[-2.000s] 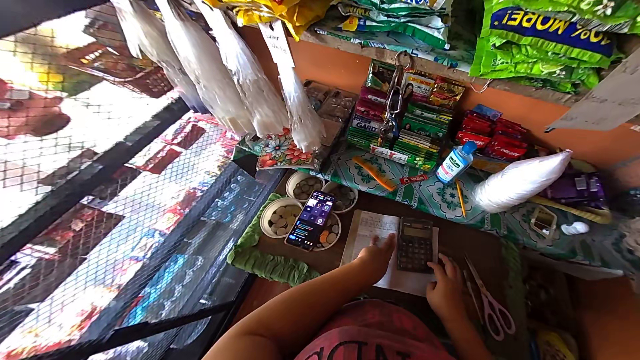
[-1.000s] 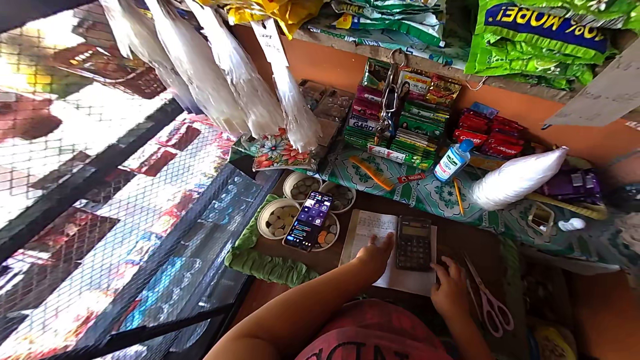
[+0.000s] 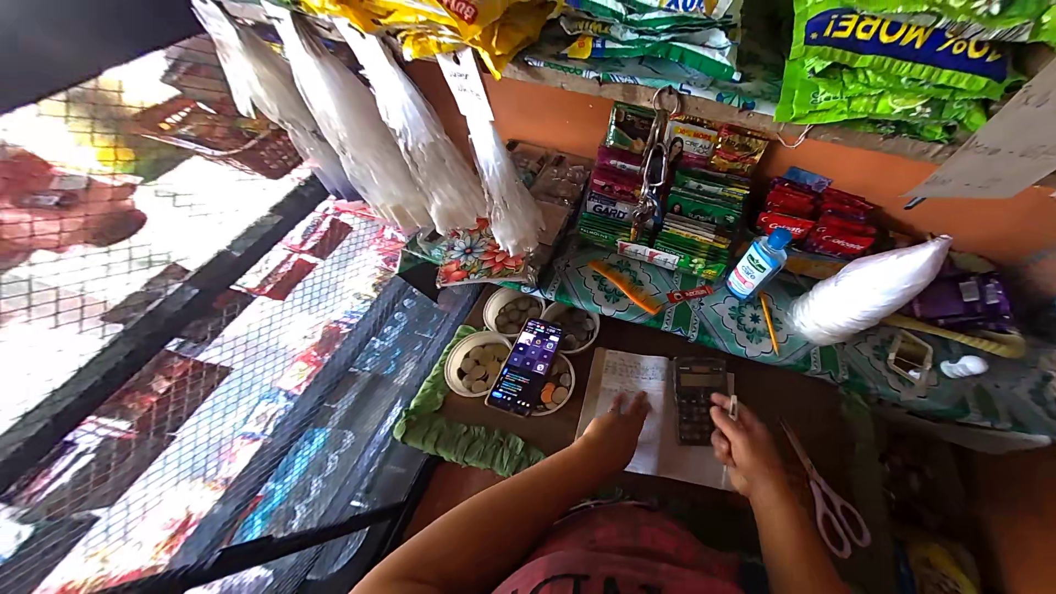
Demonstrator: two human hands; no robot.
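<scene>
My left hand [image 3: 617,431] lies over the left page of an open notebook [image 3: 635,371] with handwriting on it, its fingertips on the paper. A dark calculator [image 3: 698,396] rests on the right page. Beside its lower right edge is my right hand [image 3: 744,441], with a small pale, slim object [image 3: 733,407], perhaps a pen, between thumb and finger. Scissors with pale handles [image 3: 825,503] lie to the right of that hand. Left of the notebook, a lit smartphone [image 3: 526,367] lies across round tubs of coins [image 3: 478,363].
Behind the notebook, a patterned cloth [image 3: 697,330] holds an orange cutter [image 3: 624,286], a pencil [image 3: 770,323], a blue-capped bottle [image 3: 759,264], a white plastic-wrapped bundle [image 3: 870,289] and sachets [image 3: 705,206]. Plastic bags [image 3: 412,132] hang at upper left beside wire mesh [image 3: 206,330].
My right hand has lifted from the lower right of the calculator and turned, and the pale object now shows between its fingers. My left hand remains over the notebook.
</scene>
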